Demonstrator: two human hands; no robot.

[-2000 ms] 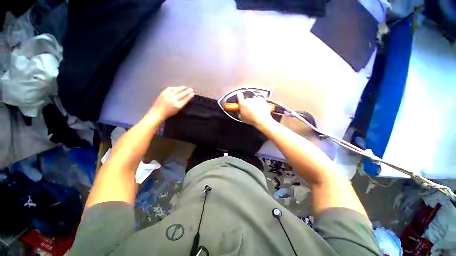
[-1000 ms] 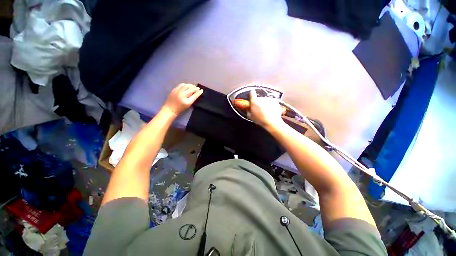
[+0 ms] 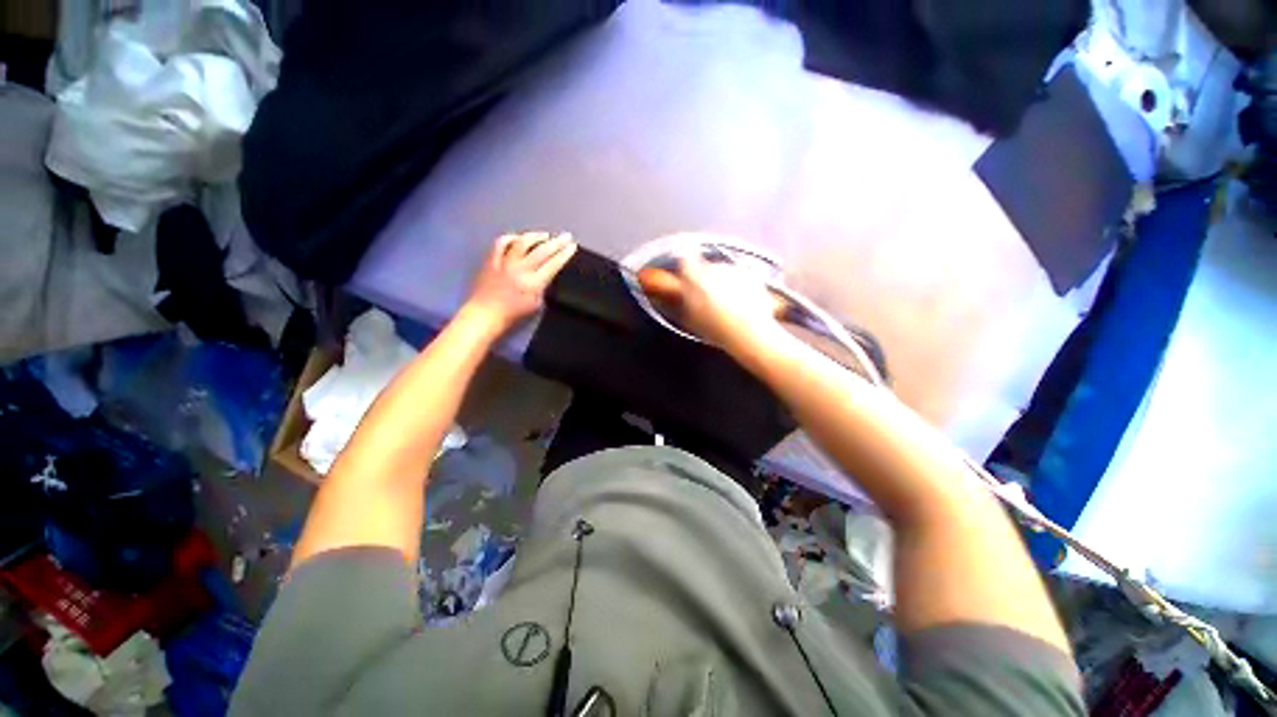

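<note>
A folded black garment panel lies along the near edge of the pale pressing table and hangs over it. My left hand holds the panel's upper left corner between fingers and thumb. My right hand grips the brown handle of the steam iron. The iron's pointed tip faces left and it rests at the panel's upper edge. My hand and forearm hide much of the iron and the panel's right part.
A dark draped heap is at the table's left. A black pile and a charcoal rectangle lie at the back right. The iron's cord runs right, past a blue-sided white table. A box with white cloth is below left.
The view has shifted, bringing more of the left side into sight. The iron has slid a little left along the panel's edge. My left hand keeps hold of the corner.
</note>
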